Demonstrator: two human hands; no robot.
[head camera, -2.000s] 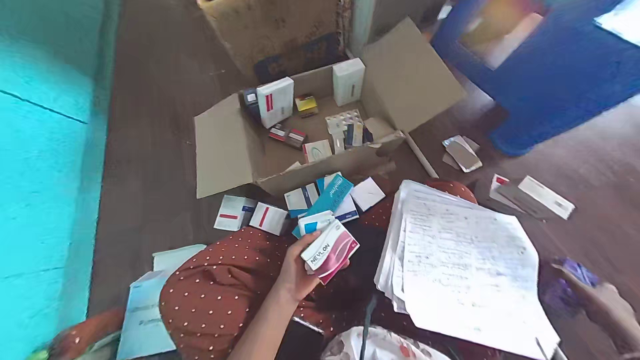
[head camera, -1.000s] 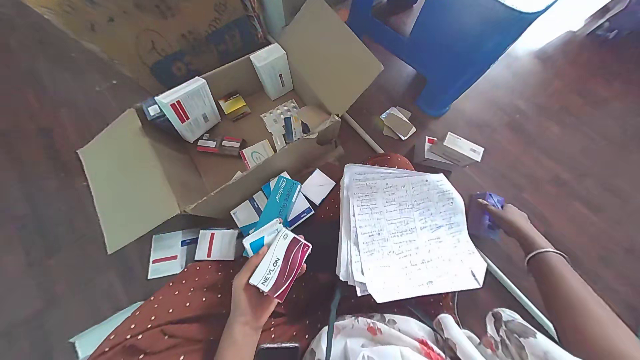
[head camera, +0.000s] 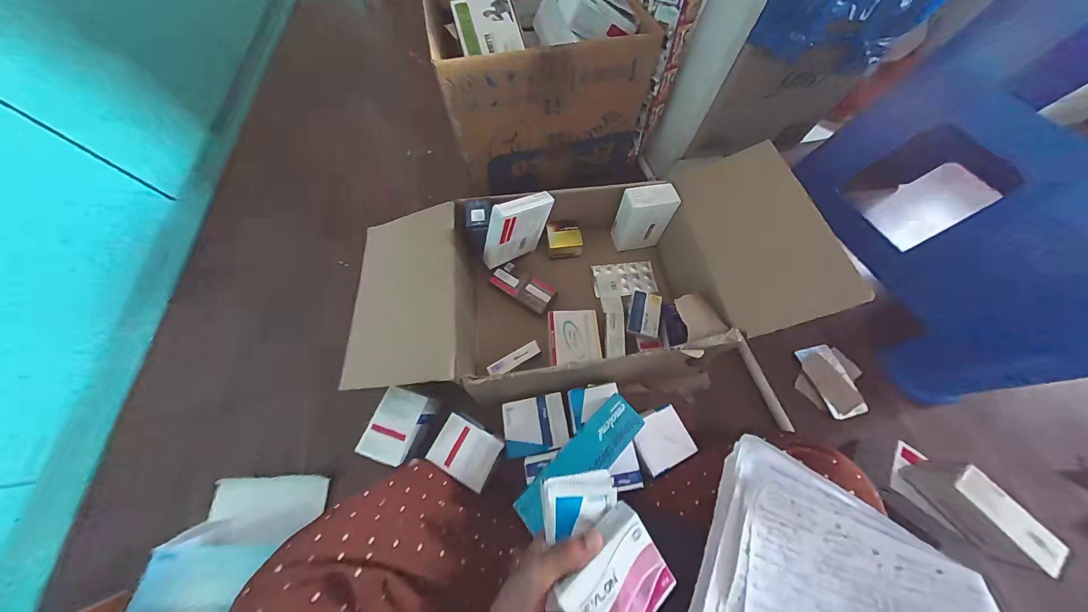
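Observation:
My left hand (head camera: 544, 568), low in the view, grips a white and pink medicine carton (head camera: 619, 568); a white and blue packet (head camera: 576, 503) stands just above my fingers. A teal carton (head camera: 586, 450) lies slantwise beyond it, over several white and blue cartons (head camera: 535, 422). Two white cartons with red stripes (head camera: 465, 450) lie further left. Handwritten sheets (head camera: 833, 544) rest in a stack right of my left hand. Beyond the cartons, an open cardboard box (head camera: 586, 374) holds medicine cartons and blister packs (head camera: 625, 279). My right hand is out of view.
A fuller cardboard box (head camera: 552, 102) stands behind the open one. Blue plastic furniture (head camera: 969, 314) is at the right, with loose packs (head camera: 831, 382) and a long carton (head camera: 1011, 520) on the floor near it. A turquoise surface (head camera: 102, 212) runs along the left.
My right hand, seen earlier at the right with a purple item, has left the view. My left hand still holds the pink and white carton. The view has swung noticeably.

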